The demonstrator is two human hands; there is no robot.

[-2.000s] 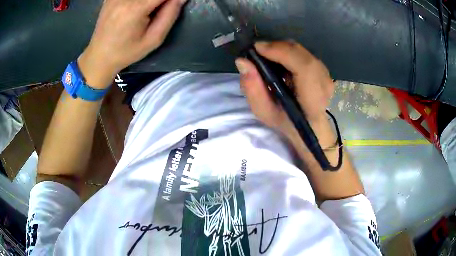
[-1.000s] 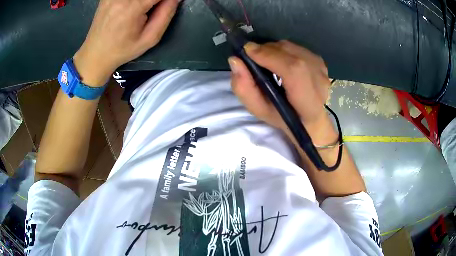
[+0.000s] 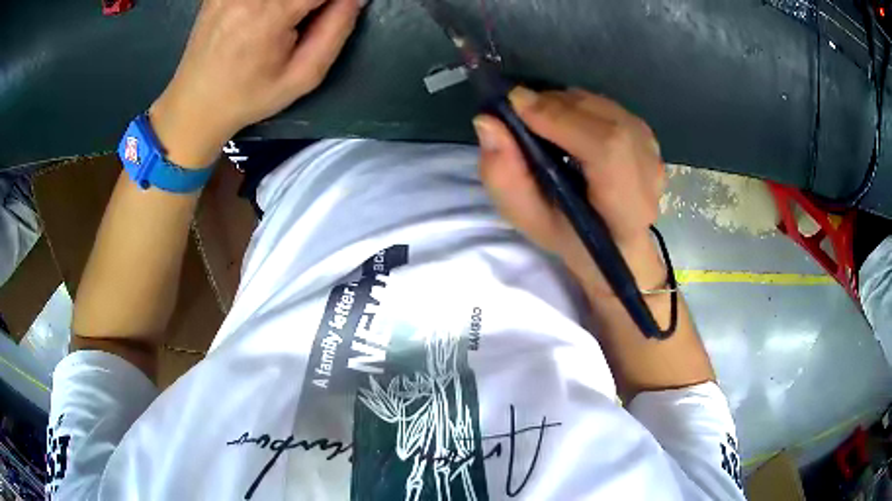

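Observation:
My right hand [image 3: 582, 171] is closed around the black handle of a soldering iron [image 3: 572, 201], whose thin tip points up and left over the dark mat. A small white-silver circuit board [image 3: 446, 79] lies on the mat just left of the iron's front part. A thin red wire [image 3: 487, 24] runs down to a spot behind the iron. My left hand [image 3: 259, 68] is at the upper left with its fingertips cut off by the top edge, so I cannot tell what it holds.
The dark rubber mat [image 3: 685, 88] spans the top. A red plastic unit [image 3: 116, 6] is at its upper left. Black cables [image 3: 817, 108] hang at the right. A red stool frame [image 3: 817, 230] stands below right, and a cardboard box [image 3: 88, 230] is below left.
The iron and my right hand shifted left, then back right and slightly down. The red wire shows now but not in the oldest frame. My left hand has barely moved.

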